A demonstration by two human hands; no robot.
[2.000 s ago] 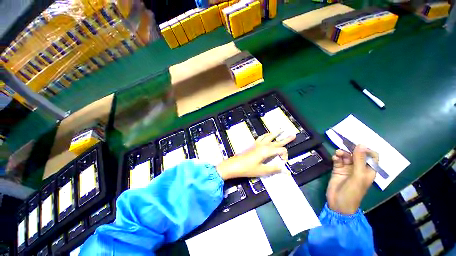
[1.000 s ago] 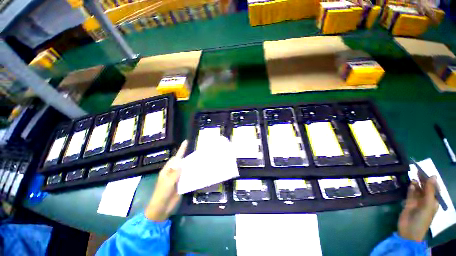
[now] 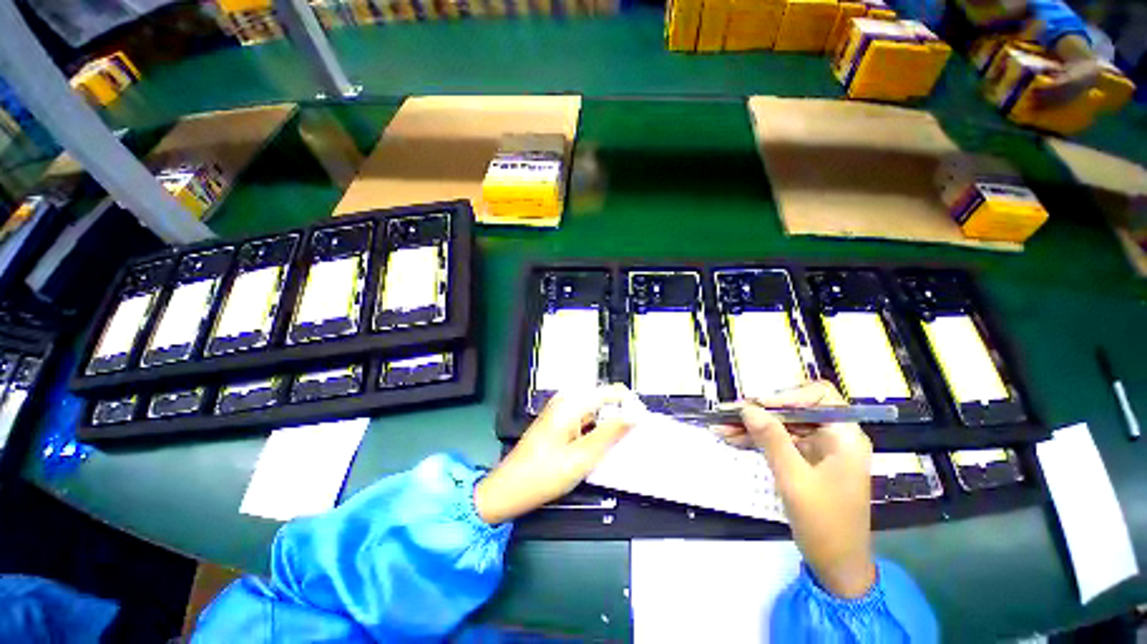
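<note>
My left hand [image 3: 562, 450] holds a white liner sheet [image 3: 698, 468] by its upper left end, above the front edge of the right phone tray. My right hand [image 3: 824, 472] holds silver-grey tweezers [image 3: 818, 413], nearly level, with their tips at the sheet's top edge near my left fingers. Whether a small piece is on the tips cannot be told. The black foam tray [image 3: 513, 377] holds a row of opened phones with white batteries [image 3: 569, 352]. A second tray lies under it, with phone ends showing, partly hidden by the sheet and my hands.
Another stacked tray pair [image 3: 468, 289] is at left. White sheets lie at front left [image 3: 306, 468], front centre [image 3: 704, 591] and right [image 3: 1089, 510]. A marker pen [image 3: 1118, 393] lies far right. Yellow blocks [image 3: 525, 186] sit on cardboard [image 3: 428, 138] behind. Another person's hand [image 3: 1069, 76] touches yellow blocks at top right.
My right hand has moved left from the right-hand sheet to the liner, bringing the tweezers. My left hand has moved right with its sheet. The view has shifted slightly.
</note>
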